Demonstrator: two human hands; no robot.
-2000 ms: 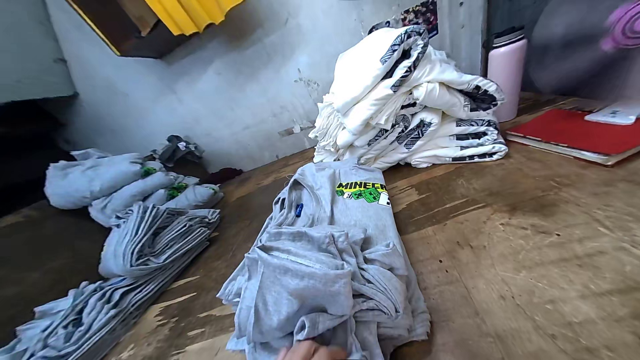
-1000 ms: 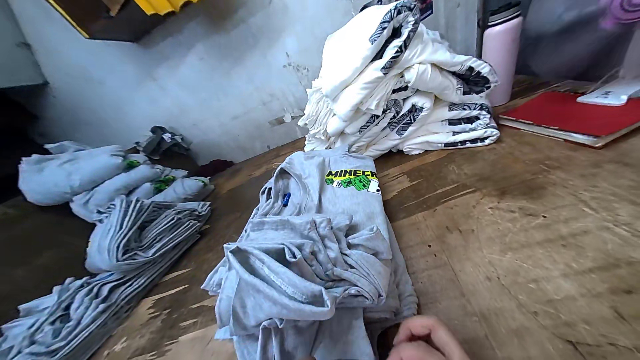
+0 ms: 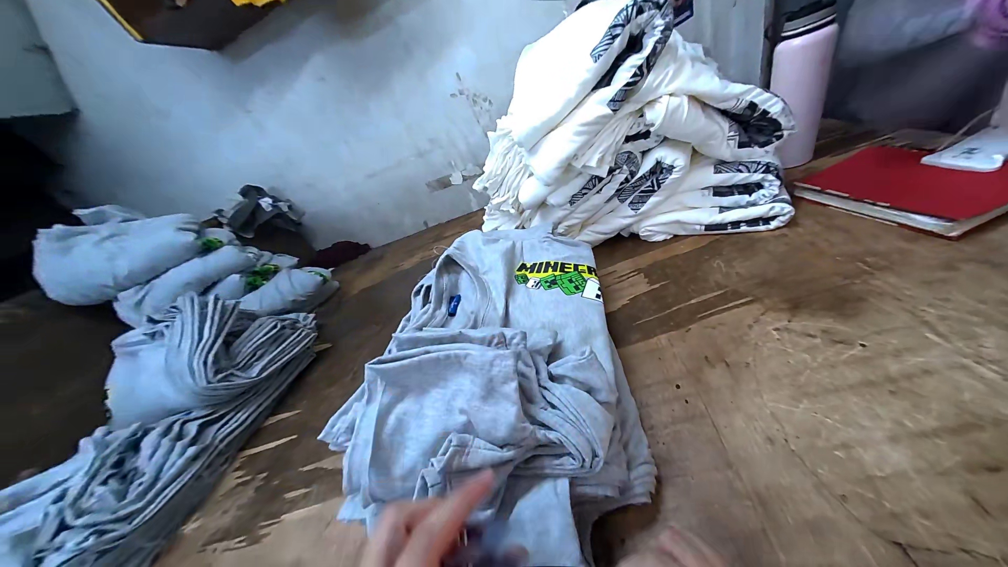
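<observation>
A stack of grey T-shirts [image 3: 551, 315] with a green and yellow print lies on the wooden table, its near part folded and bunched. At the bottom edge, my left hand [image 3: 433, 524] is over the near end of the stack, fingers pointing forward; a small dark, blurred thing shows beside its fingers, and whether it is held cannot be told. My right hand [image 3: 673, 549] is blurred and mostly cut off by the bottom edge, just right of the stack. Both hands are too blurred to show a grip.
White garments [image 3: 646, 157] with black patterns are piled behind the shirts. More grey garments [image 3: 197, 378] lie in bundles at the left. A pink bottle [image 3: 803, 94], a red notebook [image 3: 906, 185] and a white device [image 3: 970, 151] are at the back right of the wooden table [image 3: 827, 378].
My left hand has come into view at the near end of the shirts. The right hand, seen larger in view a second ago, is now mostly below the bottom edge.
</observation>
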